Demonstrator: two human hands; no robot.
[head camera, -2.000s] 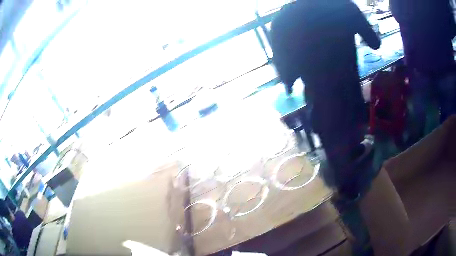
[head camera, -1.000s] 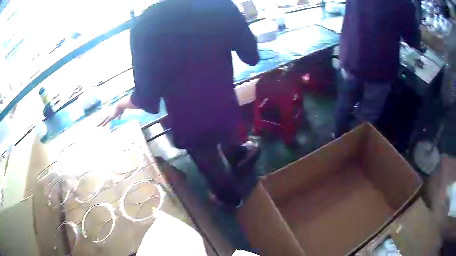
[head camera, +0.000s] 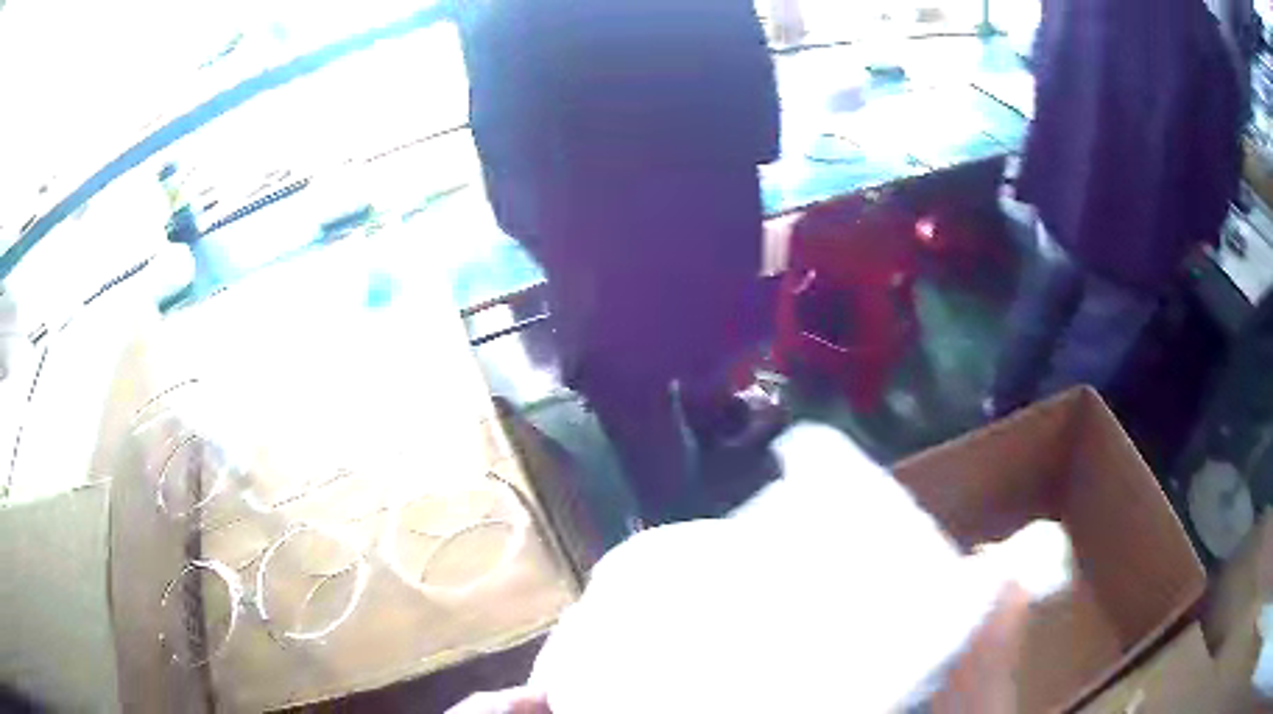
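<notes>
A large white bag, overexposed and blurred, fills the lower middle of the view. My left hand shows only as fingers at the bottom edge, on the bag's lower left side. My right hand is blurred and washed out at the bag's right side, holding it. What is inside the bag cannot be told. Thin pale coiled rings lie in rows on a closed carton top at the left. The farther rings fade into glare.
A deep open brown carton stands at the right, partly behind the bag. A person in dark clothes stands ahead, another person at the upper right. A red stool stands between them by a green-topped bench. A carton flap is at the left.
The white bag has risen from the bottom edge into the middle, and both hands have come into view at its sides. The view has shifted slightly left; the nearer person's outstretched hand no longer shows.
</notes>
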